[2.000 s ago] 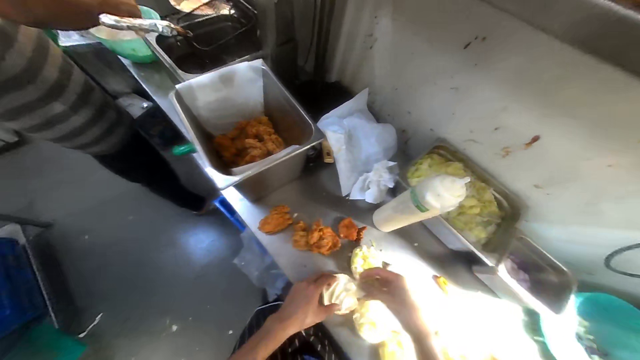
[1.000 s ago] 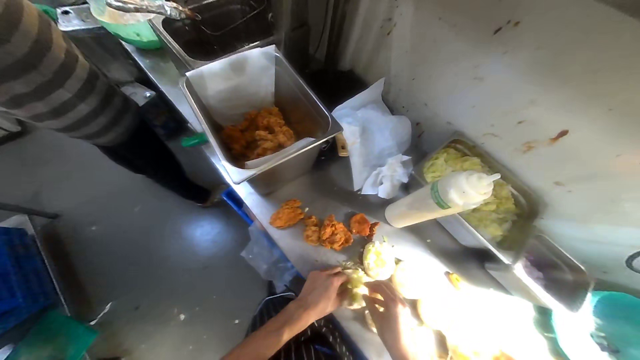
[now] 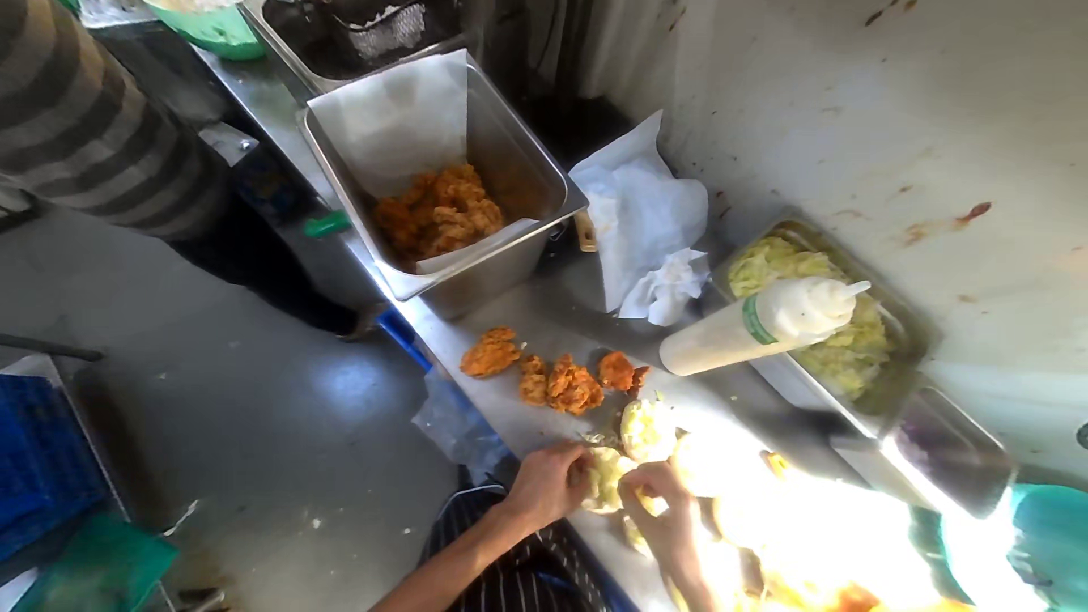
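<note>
My left hand [image 3: 548, 483] touches the left side of a bun half topped with shredded lettuce [image 3: 605, 478] on the steel counter. Bent fingers of my right hand [image 3: 661, 501] are at its right side; whether they pinch any lettuce cannot be told. Another lettuce-topped bun half [image 3: 648, 430] lies just beyond. Several fried, breaded pieces [image 3: 575, 387] rest on the counter farther up. A white squeeze bottle [image 3: 765, 325] with a green band stands to the right, beside a steel pan of shredded lettuce [image 3: 850, 357]. Glare washes out the buns at the lower right.
A deep steel pan [image 3: 527, 140] lined with paper holds more fried pieces. Crumpled white paper [image 3: 650, 212] lies against the wall. A smaller steel pan [image 3: 952, 450] and a teal bowl [image 3: 1054, 535] are at the right. A person in a striped top [image 3: 93, 127] stands at the upper left.
The bun that my hands held up two seconds ago is no longer held up. My hands are now low over a lettuce-topped bun half.
</note>
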